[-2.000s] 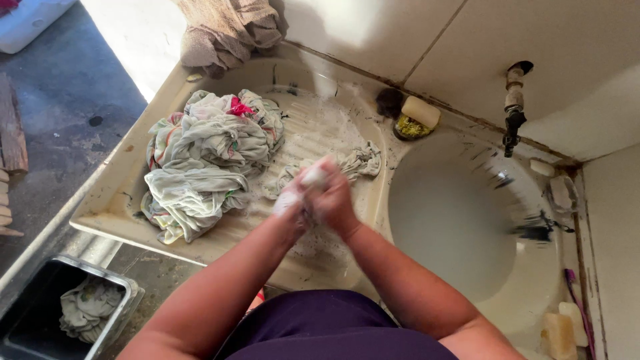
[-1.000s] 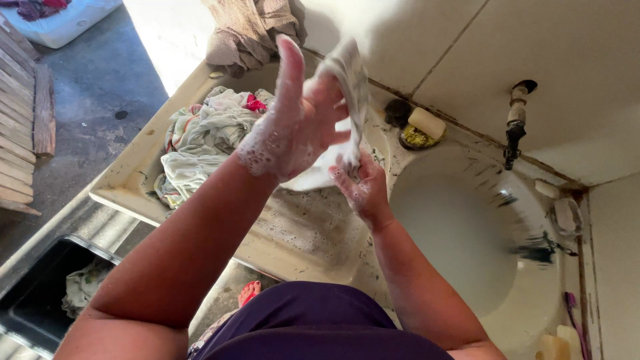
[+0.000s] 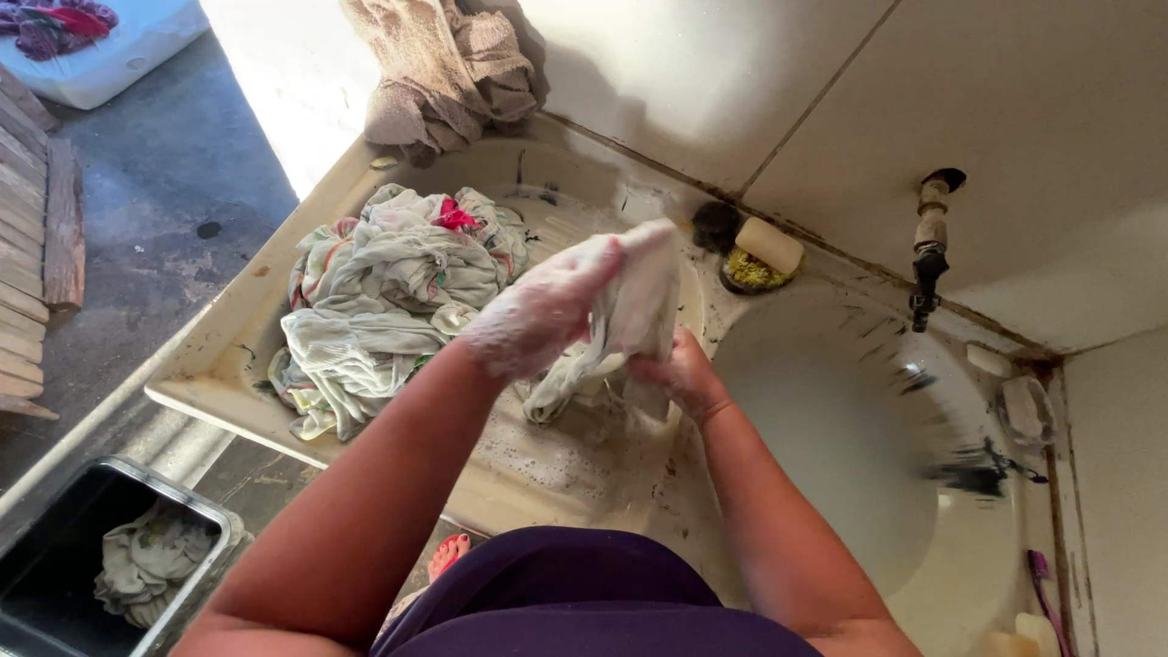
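A soapy whitish cloth (image 3: 643,292) is stretched between my two hands above the ribbed washboard part of a cream laundry sink (image 3: 538,474). My left hand (image 3: 552,306), coated in suds, is at the cloth's upper left side; its grip is blurred. Lower down on the right, my right hand (image 3: 680,374) grips the cloth's edge. Part of the cloth hangs toward the wet, foamy surface. Left of my hands lies a heap of wet pale cloths (image 3: 392,274) with a small red piece on it. Cloudy water (image 3: 821,429) fills the round basin at the right.
A tap (image 3: 931,246) juts from the wall. A soap bar (image 3: 769,245) rests on a yellow-green scrubber (image 3: 757,274) by the basin. A brown towel (image 3: 447,73) lies at the back corner. A black tub (image 3: 55,547) holding cloth (image 3: 151,561) stands lower left. A purple toothbrush (image 3: 1045,584) lies lower right.
My hands were pressed together low over the washboard, then rose apart with the cloth between them. Since then my left hand has come down and turned toward the cloth.
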